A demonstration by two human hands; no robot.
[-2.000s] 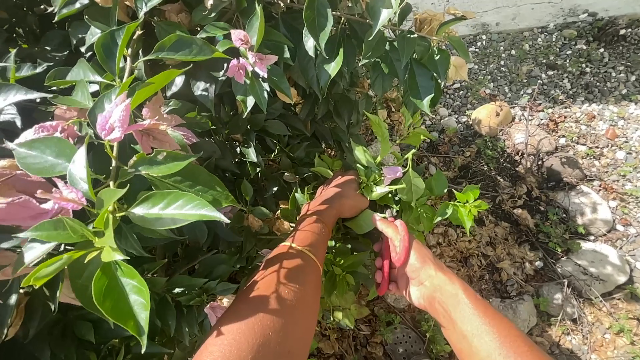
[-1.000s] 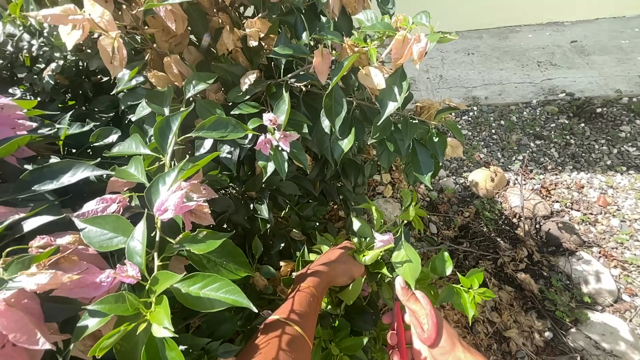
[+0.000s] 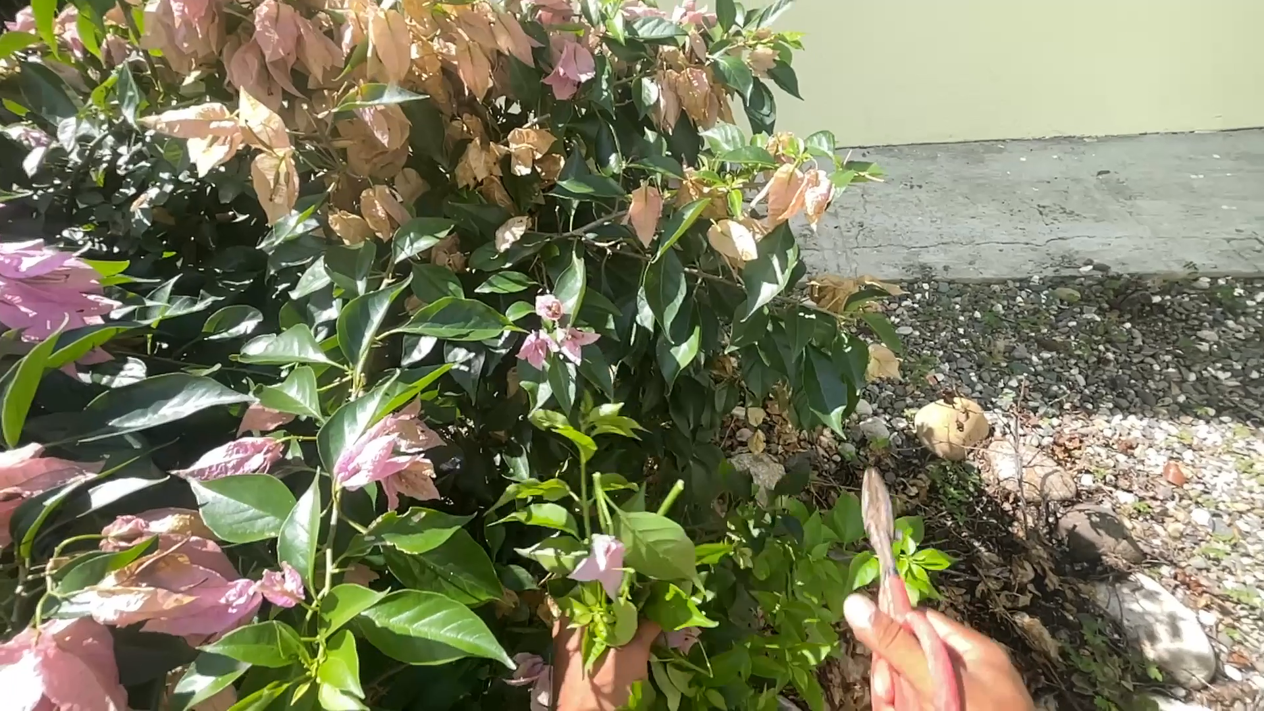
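Low in the middle of the view, my left hand (image 3: 604, 664) is closed around a bunch of green bougainvillea cuttings (image 3: 657, 546), with cut stem ends pointing up and one pale pink bract among the leaves. Leaves hide most of its fingers. At the lower right, my right hand (image 3: 933, 657) grips red-handled pruning shears (image 3: 879, 518), their blades pointing up and apart from the stems. The bougainvillea bush (image 3: 459, 318) fills the left and middle, bearing pink and dried tan bracts.
Behind the bush runs a concrete ledge (image 3: 1047, 207) below a pale green wall (image 3: 997, 69). Gravel (image 3: 1086, 341) lies to the right, with a round tan stone (image 3: 951, 428) and a large pale rock (image 3: 1160, 627). Low green shoots (image 3: 780, 602) grow between my hands.
The view has tilted up, showing more bush and wall. My left hand now holds a bunch with cut stem ends showing. My right hand with the shears has moved away from it to the right.
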